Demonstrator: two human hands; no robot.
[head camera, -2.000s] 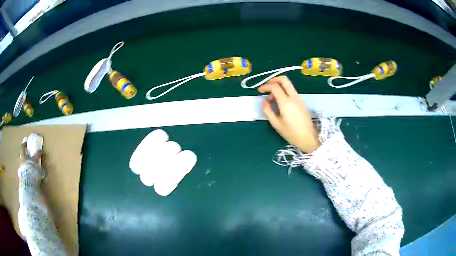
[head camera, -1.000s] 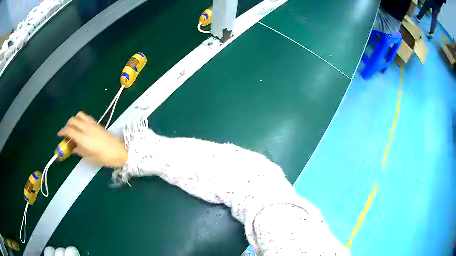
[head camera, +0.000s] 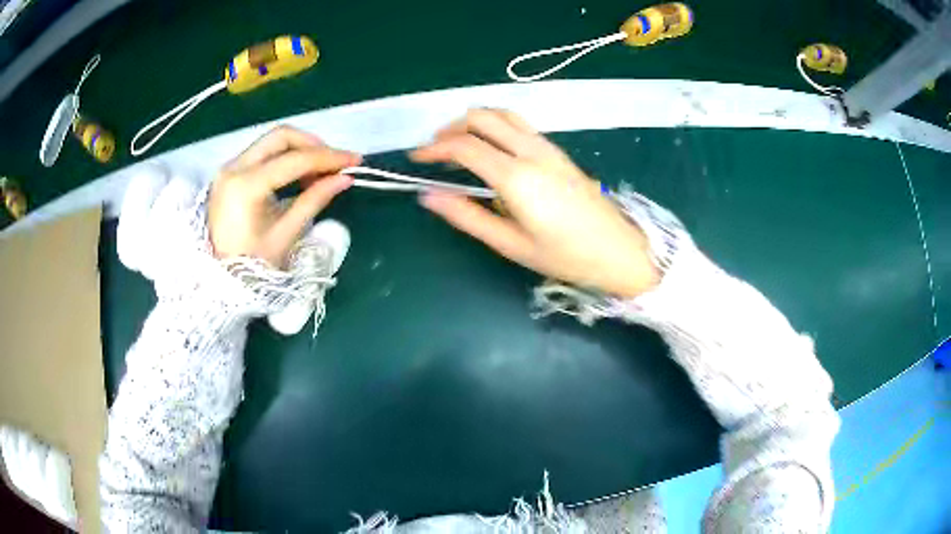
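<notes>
My left hand (head camera: 279, 196) pinches the end of a thin white cord loop (head camera: 391, 179) between thumb and fingers. My right hand (head camera: 521, 203) is at the other end of the cord, its fingers curled over a yellow corded product that is mostly hidden; only a small yellow bit and a blue mark show. The cord is stretched nearly level between both hands. White oval tags (head camera: 320, 250) lie on the dark green table, partly behind my left wrist and sleeve. Whether my left fingers also hold a tag cannot be seen.
Yellow corded products (head camera: 271, 63) lie on the green conveyor belt (head camera: 417, 47), one at left beside a white tag (head camera: 59, 127). The white edge rail (head camera: 615, 102) crosses in front, with a grey post (head camera: 907, 68) at right. A cardboard sheet (head camera: 47, 302) and white stack (head camera: 37, 469) are at left.
My view has swung back from the right. My right hand has come from the belt to the near side of the rail with a yellow product. My left hand has come in and pinches its cord.
</notes>
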